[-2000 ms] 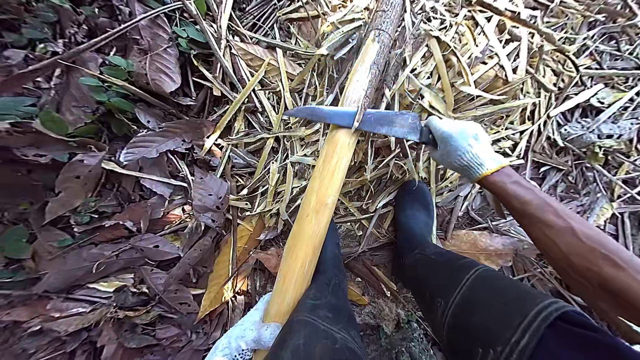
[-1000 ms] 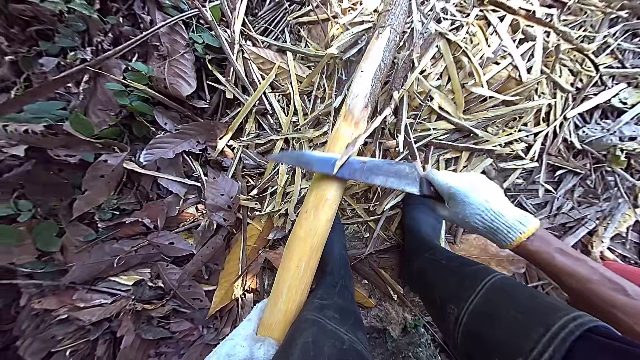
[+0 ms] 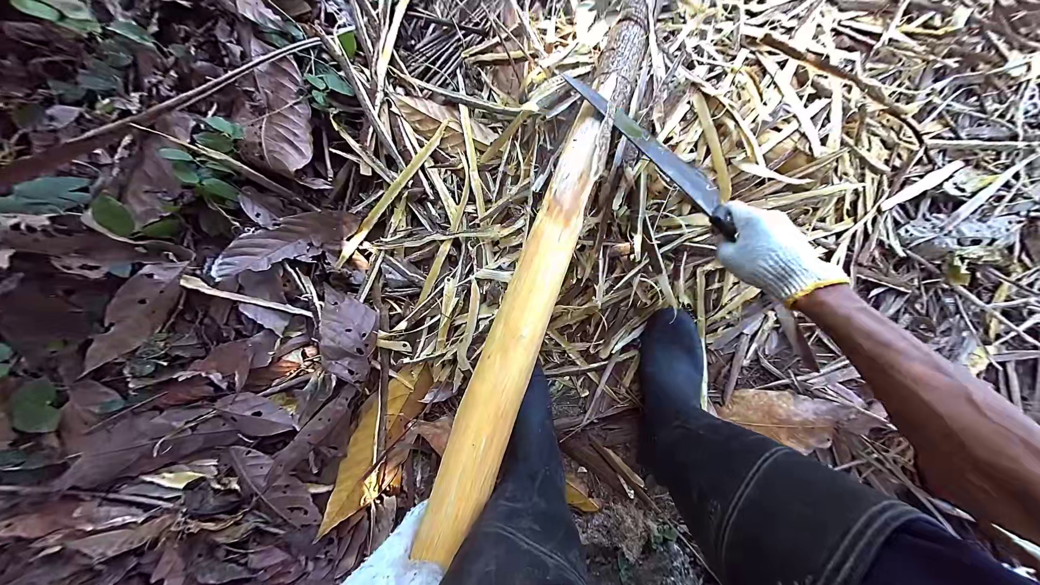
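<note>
My right hand, in a white knit glove with a yellow cuff edge, is closed around the dark handle of a long machete. The blade points up and left, its tip end across the bark-covered upper part of a wooden pole. The pole's near part is peeled to smooth yellow wood; rough brown bark covers its far end. At the bottom edge my left hand, in a white glove, grips the pole's near end; most of its fingers are hidden. The pole slants past my left leg.
Strips of peeled bark litter the ground around the pole. My right rubber boot stands to the right of it. Brown dry leaves and small green plants cover the left side, with a thin branch across them.
My right hand has moved the machete from the pole's middle up to its barked part, and the blade now slants more steeply. My left hand stays at the near end.
</note>
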